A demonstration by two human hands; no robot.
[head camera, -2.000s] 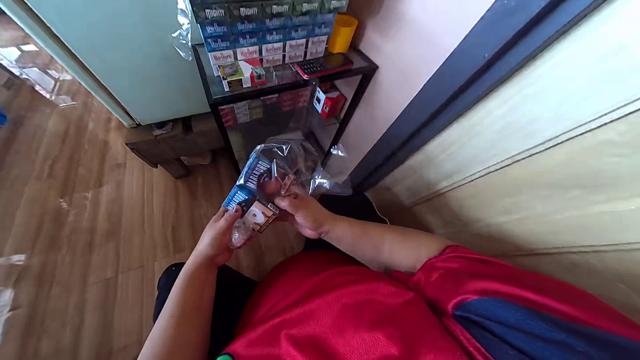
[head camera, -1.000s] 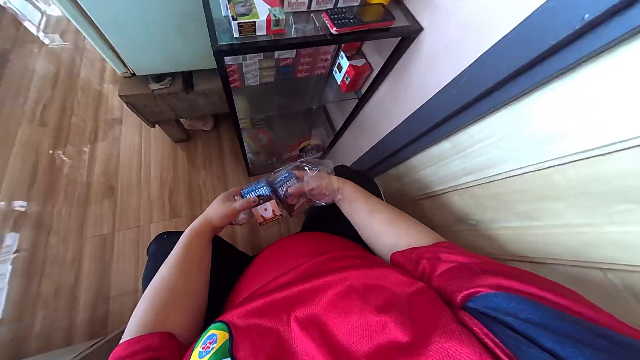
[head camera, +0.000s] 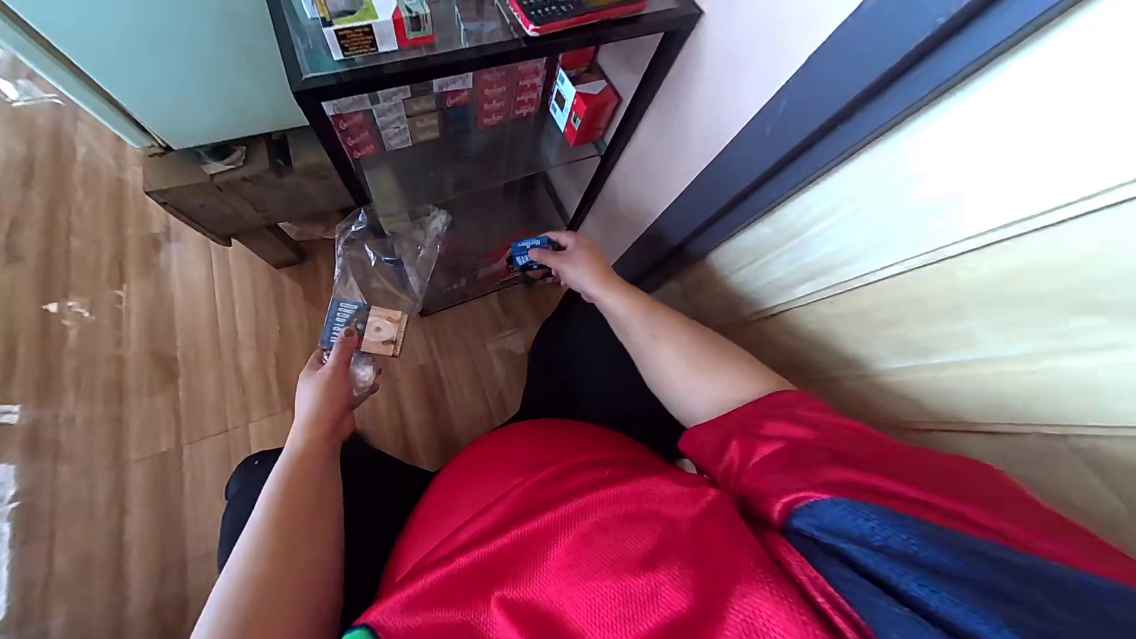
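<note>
My left hand (head camera: 335, 377) grips a blue Marlboro cigarette pack (head camera: 341, 321) together with a clear plastic bag (head camera: 382, 257), whose loose upper part spreads toward the shelf. A tan picture panel (head camera: 385, 331) shows at the pack's right side, partly under the plastic. Off to the right, my right hand (head camera: 572, 262) holds another blue cigarette pack (head camera: 530, 253) between thumb and fingers, close to the lower front of the glass display shelf (head camera: 497, 53). Some of its fingers are hidden behind the pack.
Cigarette packs (head camera: 510, 93) line the shelf's upper compartment, beside a red and white box (head camera: 586, 106). On top lie a red-edged calculator or keypad (head camera: 572, 11) and a printed box (head camera: 377, 27). A wooden stand (head camera: 248, 186) supports a pale green cabinet (head camera: 195, 71). A dark-framed wall stands right.
My hands, together around the packs and bag before, are now apart. The right hand has moved away with one blue pack; the left keeps the bag and a pack. The view has shifted.
</note>
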